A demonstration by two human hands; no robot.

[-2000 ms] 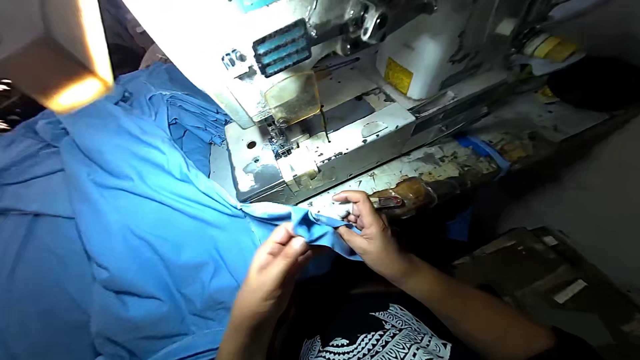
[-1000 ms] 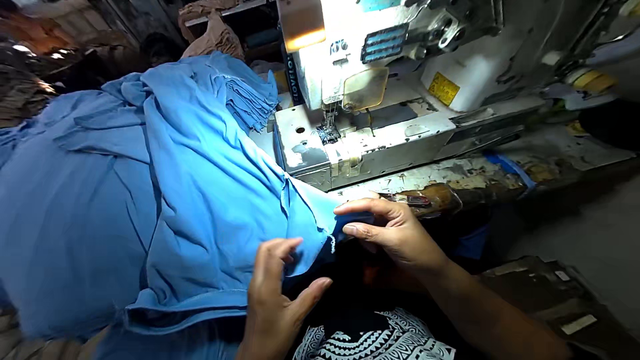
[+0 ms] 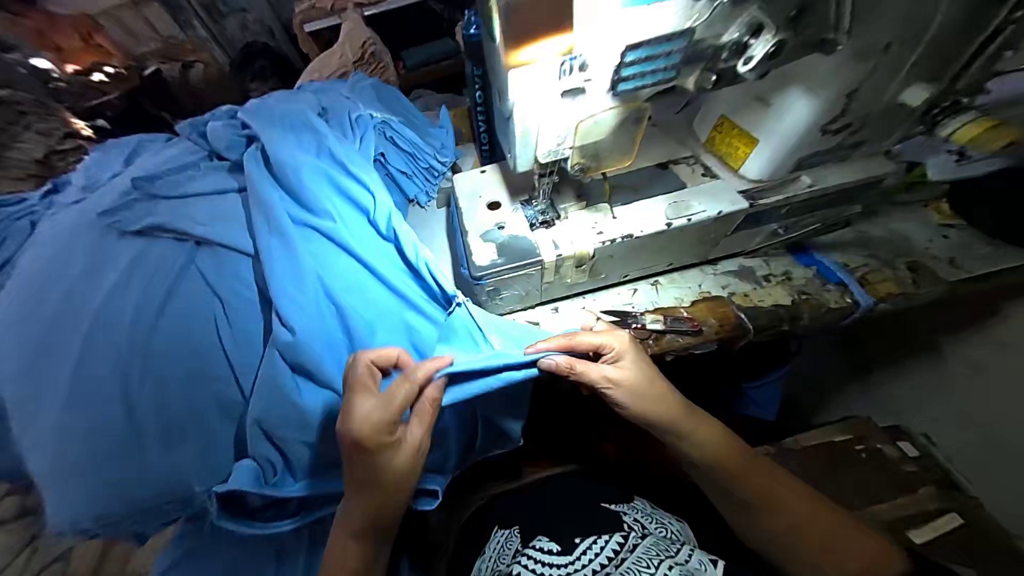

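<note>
A large piece of blue knit fabric [image 3: 320,240] drapes over the left side and runs down to my hands. My left hand [image 3: 388,416] pinches a folded edge of it between thumb and fingers. A short way to the right, my right hand [image 3: 612,368] grips the same edge, so a narrow folded strip stretches between them. Just behind stands an industrial sewing machine [image 3: 608,248], its lamp-lit needle area [image 3: 544,200] holding no part of the fabric that I can see. Thread snips [image 3: 652,322] lie beside my right hand on the table edge.
The worn table edge [image 3: 768,280] runs along the machine's front, with a blue strip [image 3: 832,276] tied over it. Brown cardboard [image 3: 880,488] lies low at the right. Behind the blue pile are tan cloth [image 3: 352,52] and a dark blue lettered strip [image 3: 478,96].
My left hand, its fingers spread apart a second ago, now pinches the fabric edge. The edge is drawn out between both hands. The view has shifted left since the oldest frame.
</note>
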